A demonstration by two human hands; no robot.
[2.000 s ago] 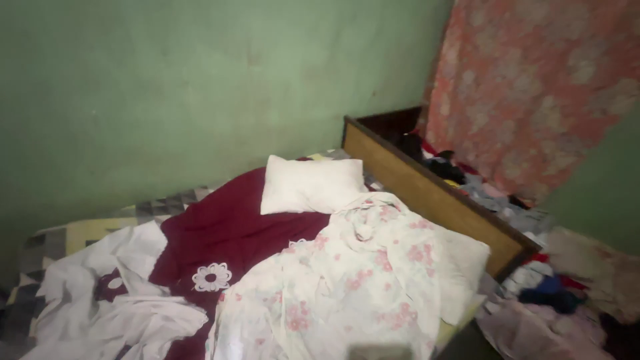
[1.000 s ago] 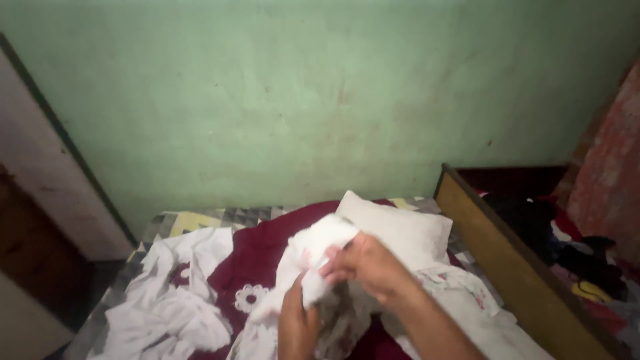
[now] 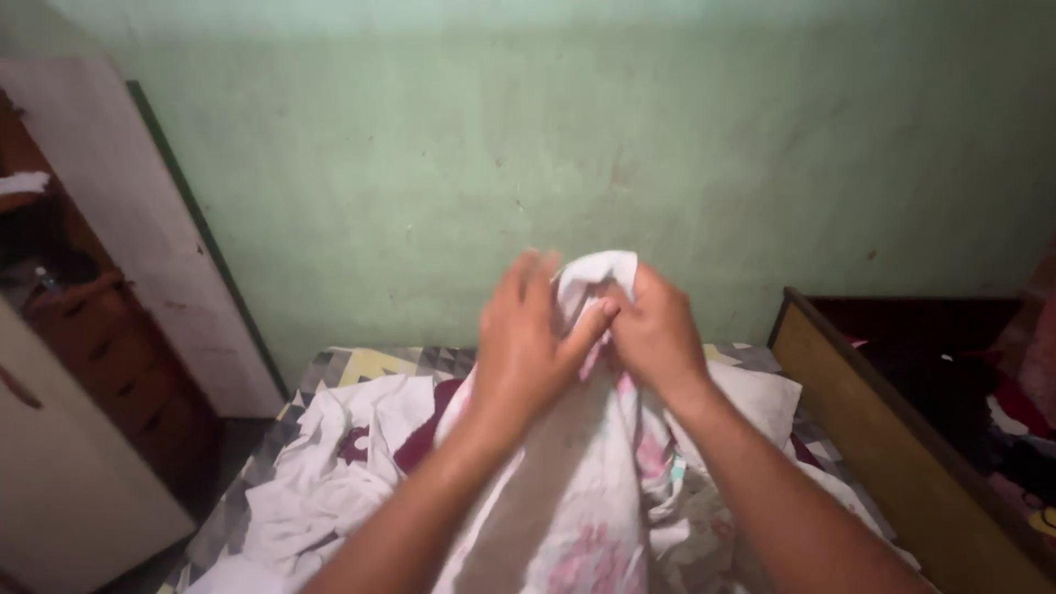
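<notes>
A white cloth with pink flowers [image 3: 594, 553] hangs from my raised hands over the bed. My right hand [image 3: 660, 330] is closed on its bunched top edge. My left hand [image 3: 528, 330] is beside it, its fingers raised and blurred, its thumb against the cloth near my right hand; whether it grips is unclear. Behind the cloth lie a white pillow [image 3: 751, 404] and a maroon cloth [image 3: 419, 441], both partly hidden. A crumpled white cloth [image 3: 330, 478] rests at the left of the bed.
The bed has a patterned sheet [image 3: 371, 363] and stands by a green wall [image 3: 495, 165]. A wooden board [image 3: 891, 445] borders it at right, with a heap of dark clothes [image 3: 932, 396] beyond. At left stands an open wardrobe [image 3: 107, 371] with drawers.
Two seconds ago the flowered cloth lay on the bed and no hands showed. Since one second ago, my hands have raised it higher. The view has swung left.
</notes>
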